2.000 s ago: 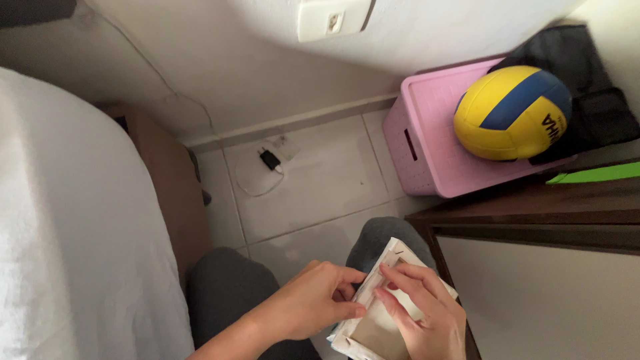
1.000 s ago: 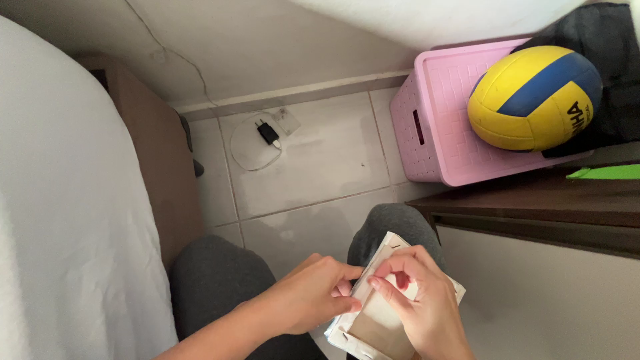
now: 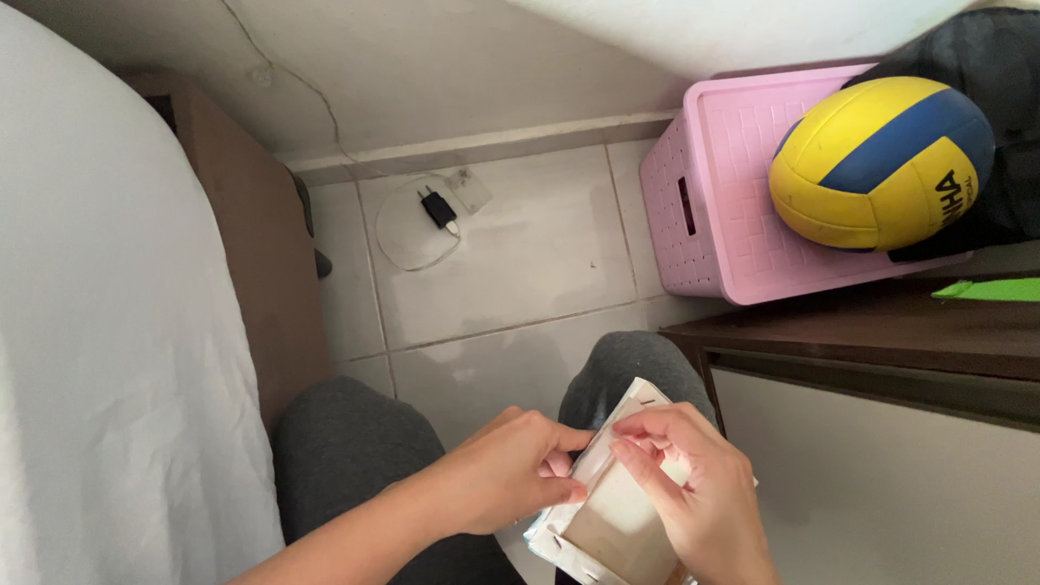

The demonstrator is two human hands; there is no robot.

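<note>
A small stretched canvas (image 3: 597, 540), its back with stapled folded edges facing up, rests over my knee on the right. My left hand (image 3: 520, 471) grips its left edge between thumb and fingers, near the middle of that side. Over the canvas, my right hand (image 3: 691, 479) has its thumb and index fingertips close together at the inner side of the same edge. Whether those fingertips pinch something thin is unclear. Part of the frame's right side is hidden behind my right hand.
A white-sheeted bed (image 3: 122, 341) stands at the left. Beyond my knees, a black charger (image 3: 439, 210) with a cable lies on the tiled floor (image 3: 504, 244). A yellow and blue ball (image 3: 881, 162) sits on a pink lidded basket (image 3: 751, 268), beside dark wooden furniture (image 3: 853, 349).
My right hand's fingers have shifted slightly over the canvas edge, with the thumb and index fingertips now closer together than one second ago. My left hand keeps its hold.
</note>
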